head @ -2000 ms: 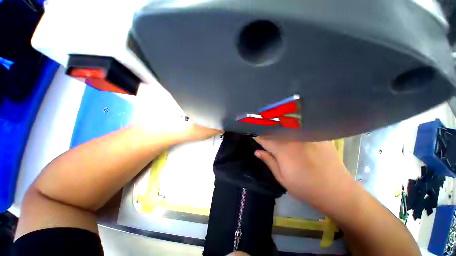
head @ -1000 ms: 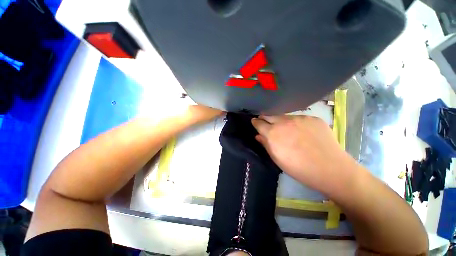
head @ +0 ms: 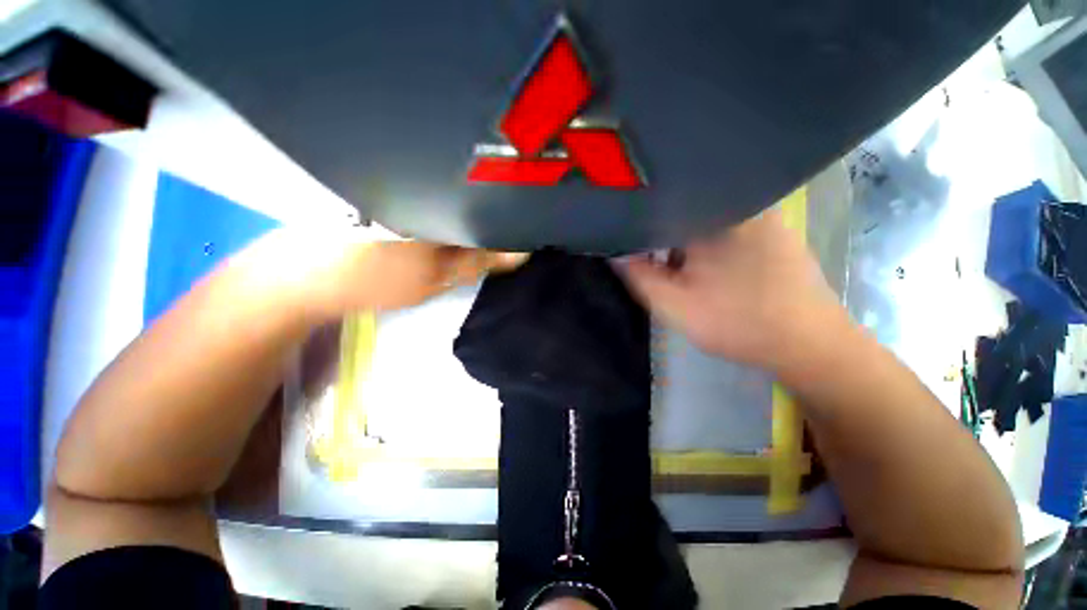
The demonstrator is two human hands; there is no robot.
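The black zipper panel runs from the bottom edge up under the dark sewing machine head. Its upper part is bunched into a fold, and the silvery zipper shows below, with a ring-like curve at the bottom edge. My left hand holds the panel's far end from the left. My right hand pinches its right side near the head. Both hands are blurred, with fingertips partly hidden by the head and fabric. The needle is hidden.
Yellow tape frames the pale bed plate. A blue crate stands at the far left. At right are a blue box with black pieces, a loose pile of black tabs and another blue box.
The machine head looks nearer and covers more of the top. The panel's fold is wider and bulges left. My left hand's fingers show more; my right hand has shifted slightly right.
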